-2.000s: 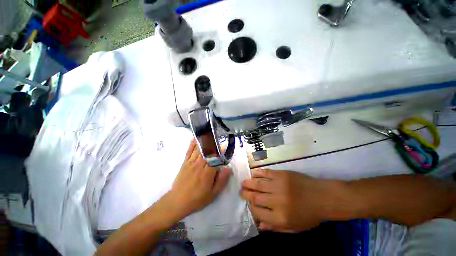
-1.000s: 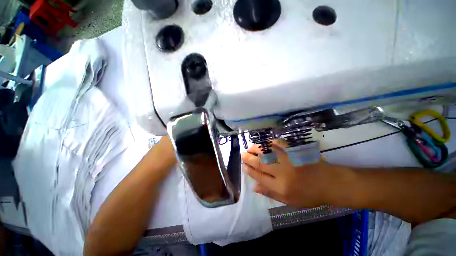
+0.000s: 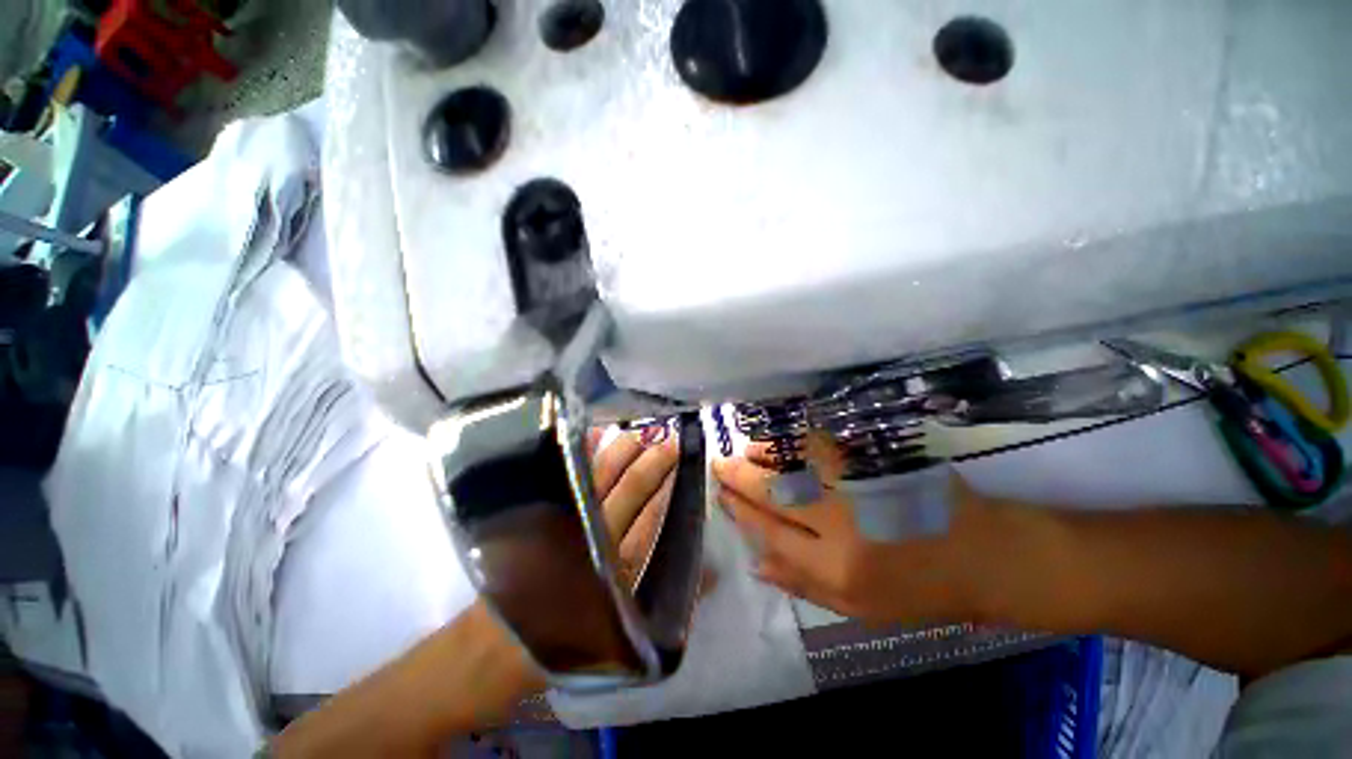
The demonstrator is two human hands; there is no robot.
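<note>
A white cut fabric piece (image 3: 741, 645) lies flat under the left end of the white sewing machine head (image 3: 890, 193) and hangs to the table's front edge. My left hand (image 3: 635, 497) is on the fabric near the needle, partly hidden behind the shiny metal take-up lever guard (image 3: 541, 549). My right hand (image 3: 845, 541) lies on the fabric's right side, fingertips near the needle, partly covered by the thread tension assembly (image 3: 875, 438). The presser foot and needle are hidden. Whether the fingers grip the cloth cannot be told.
A stack of white cut pieces (image 3: 178, 430) lies left of the machine. Scissors with yellow and green handles (image 3: 1275, 423) lie at the right. Below the table's ribbed edge is a blue basket (image 3: 1071, 704) with cloth beside it. A red stool (image 3: 163, 45) stands at the upper left.
The view has moved closer to the machine head. My left hand was in front of the guard, then mostly hidden, and its fingers now show through it. My right hand has moved closer to the needle.
</note>
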